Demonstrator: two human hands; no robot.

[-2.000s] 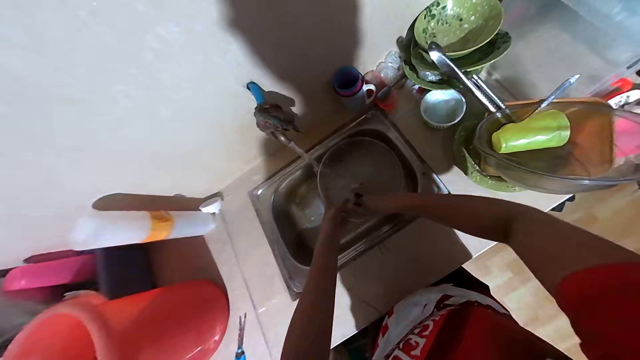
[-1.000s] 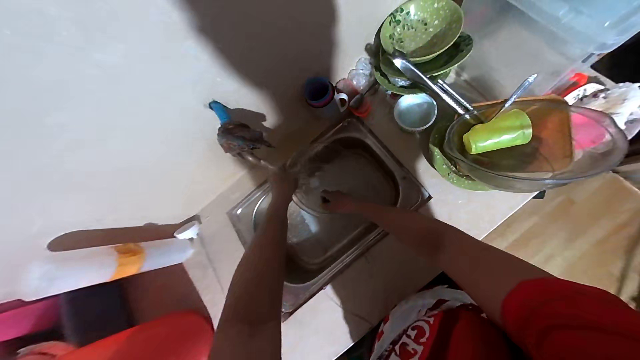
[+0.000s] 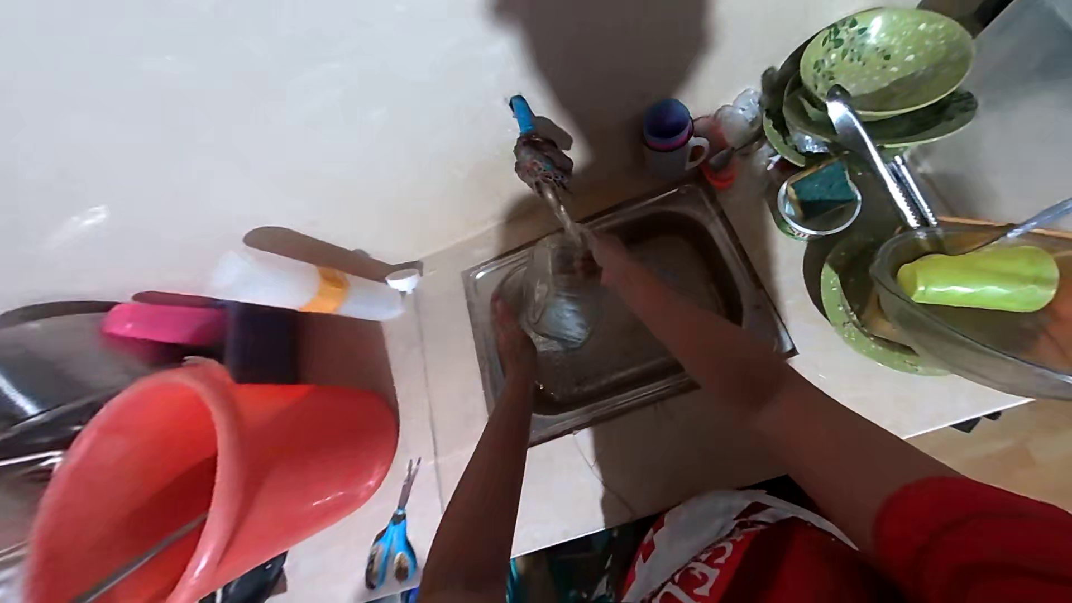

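Water runs from the blue-handled faucet (image 3: 543, 159) on the wall into the stainless steel sink (image 3: 645, 360). My left hand (image 3: 512, 335) holds the side of a shiny, roundish vessel (image 3: 559, 310), perhaps a metal bowl or pan, tilted under the stream. My right hand (image 3: 601, 255) is at the vessel's upper right edge, close to the running water; its fingers are blurred. A green sponge (image 3: 822, 189) sits in a small round tub (image 3: 791, 219) right of the sink.
Right of the sink are stacked green bowls (image 3: 888, 63), metal tongs (image 3: 875, 159), a clear basin (image 3: 946, 335) with a green cup (image 3: 980, 278), and cups (image 3: 667, 134) by the wall. Leftward lie a white bottle (image 3: 276, 283), an orange-red plastic pail (image 3: 310, 444) and blue-handled scissors (image 3: 391, 548).
The round vessel, flat in the sink two seconds ago, is now tilted under the faucet between my hands. A green sponge now shows in the small tub, which looked without one before.
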